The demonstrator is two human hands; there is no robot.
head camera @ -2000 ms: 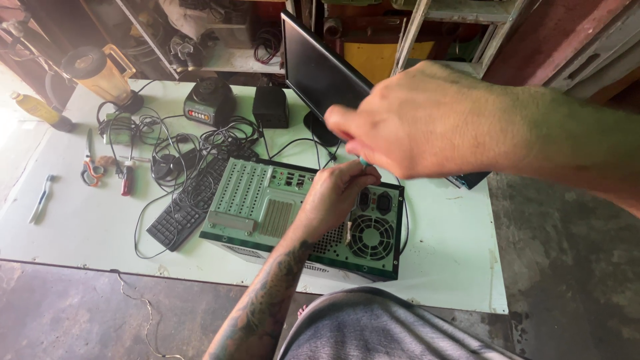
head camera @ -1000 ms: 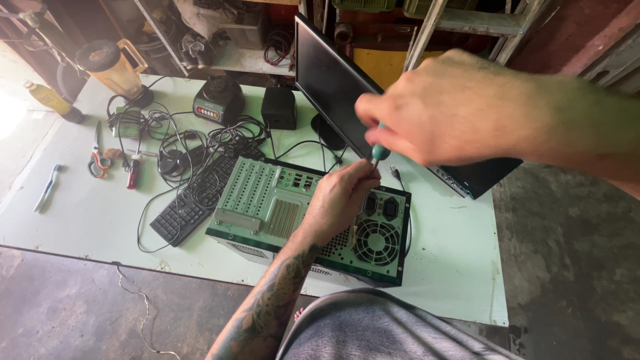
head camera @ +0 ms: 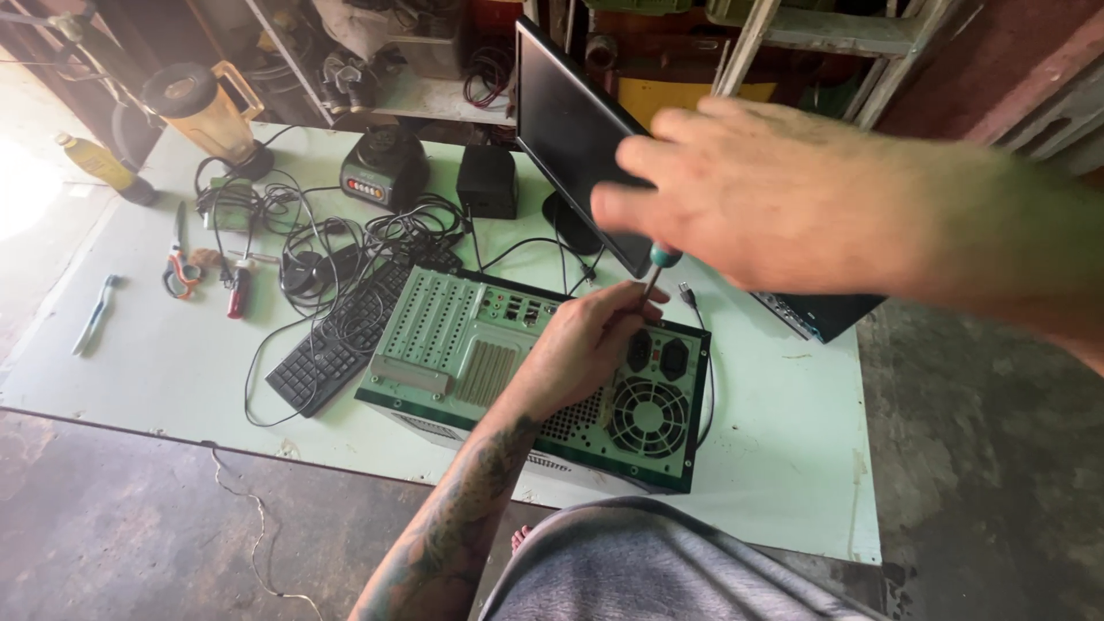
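A computer tower case (head camera: 496,358) lies on the table with its rear panel facing up, showing the fan grille and power sockets. A screwdriver (head camera: 660,266) with a teal handle stands tilted over the panel's far edge. Its handle end is at my right hand (head camera: 690,185), whose blurred fingers are partly spread; whether they grip it is not clear. My left hand (head camera: 591,345) rests on the panel beside the power sockets, with thumb and fingers pinched around the screwdriver's shaft. The screwdriver's tip is hidden behind those fingers.
Behind the case stands a black monitor (head camera: 573,112). Left of it are a speaker (head camera: 487,181), a blender base (head camera: 385,168), a keyboard (head camera: 345,336) under tangled cables, scissors (head camera: 179,263), a toothbrush (head camera: 95,315) and a blender jug (head camera: 203,112). A black device (head camera: 824,312) lies to the right.
My right hand's fingers have opened out from the more closed pose of the earlier frames. My left hand remains at the panel's far edge.
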